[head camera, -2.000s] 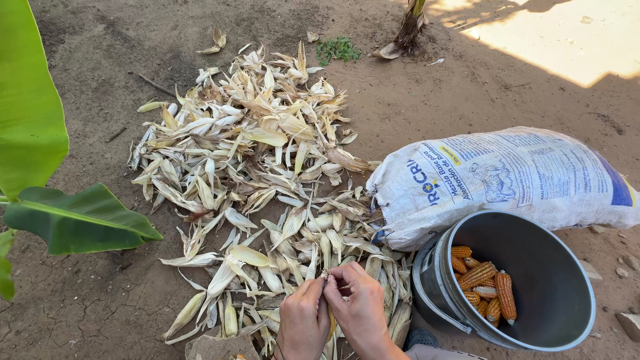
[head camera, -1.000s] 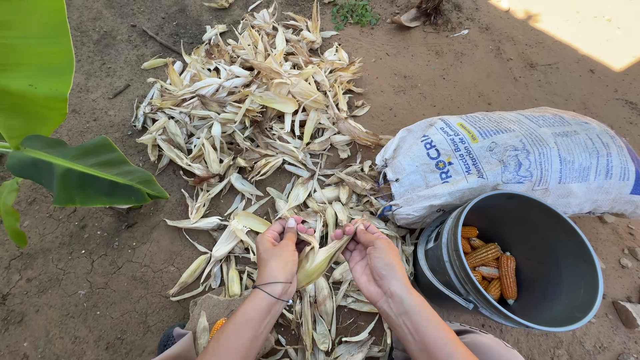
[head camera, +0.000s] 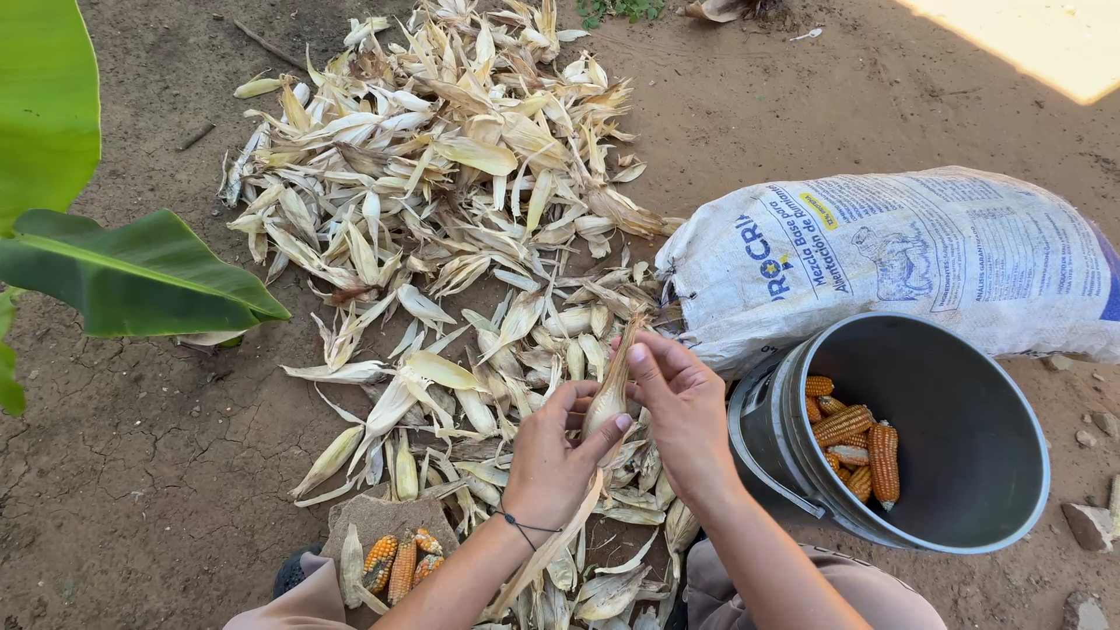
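Observation:
An ear of corn in its dry husk (head camera: 610, 395) is held upright between my two hands, its dry tip pointing away from me. My left hand (head camera: 560, 446) grips its lower part, and my right hand (head camera: 678, 398) pinches the husk near the tip. Beneath and beyond them spreads a heap of dry corn husks (head camera: 420, 166). To the right, a dark plastic bucket (head camera: 954, 437) holds several husked orange corn cobs (head camera: 884, 464). More cobs (head camera: 402, 569) lie by a flat stone (head camera: 376, 516) at the lower left, beside my left forearm.
A white woven feed sack (head camera: 875, 245) bearing print lies behind the bucket. Broad green leaves (head camera: 131, 271) reach in from the left. Small stones (head camera: 1089, 525) are on the soil at the right. My knees (head camera: 814, 586) show at the bottom edge.
One second ago my hands were apart with a loose husk between them; now they are close together on a husk-covered ear. The view has shifted somewhat.

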